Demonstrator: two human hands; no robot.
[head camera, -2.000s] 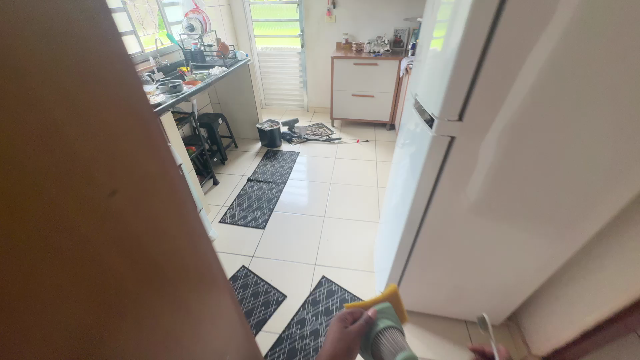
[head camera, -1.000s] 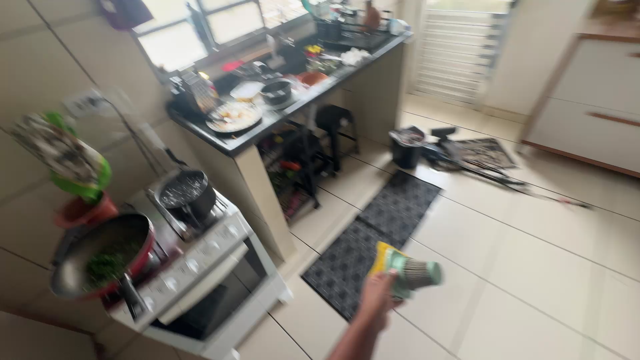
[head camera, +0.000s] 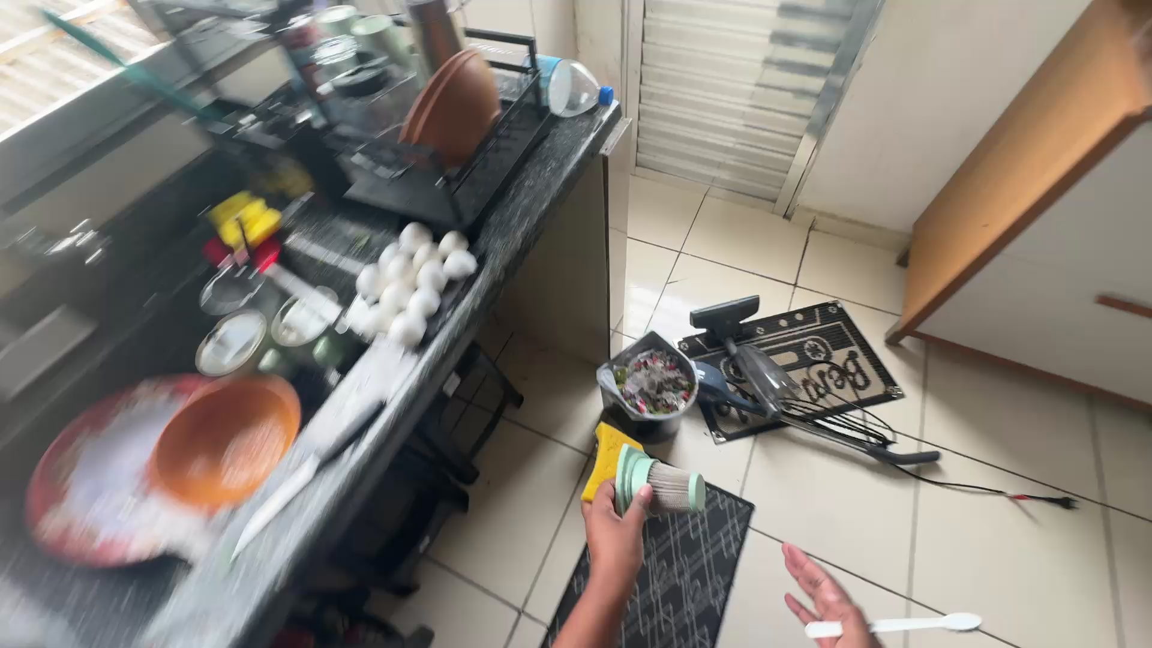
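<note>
My left hand (head camera: 615, 531) grips a pleated vacuum filter (head camera: 661, 483) with pale green ends, together with a yellow sponge or cloth (head camera: 610, 454). Low on the right, a white plastic spoon (head camera: 936, 623) lies across my right hand (head camera: 826, 594); its fingers are spread, and the thumb's hold on the handle cannot be made out. Beyond my left hand stands a bin (head camera: 650, 387) with a bag and rubbish in it. To its right, a stick vacuum cleaner (head camera: 765, 378) with its cord lies partly over a patterned doormat (head camera: 850, 360).
At left runs a dark stone counter (head camera: 540, 180) with eggs (head camera: 414, 279), an orange bowl (head camera: 225, 441), a knife (head camera: 306, 477) and a dish rack (head camera: 504, 144). Black stools stand under it. A dark runner mat (head camera: 693, 567) lies below my hands. A white and wood cabinet (head camera: 1035, 252) is at right.
The view has moved from the doorway past the stove to the counter and bin. My left hand still holds the filter and yellow piece. My right hand, out of view one second ago, is visible again.
</note>
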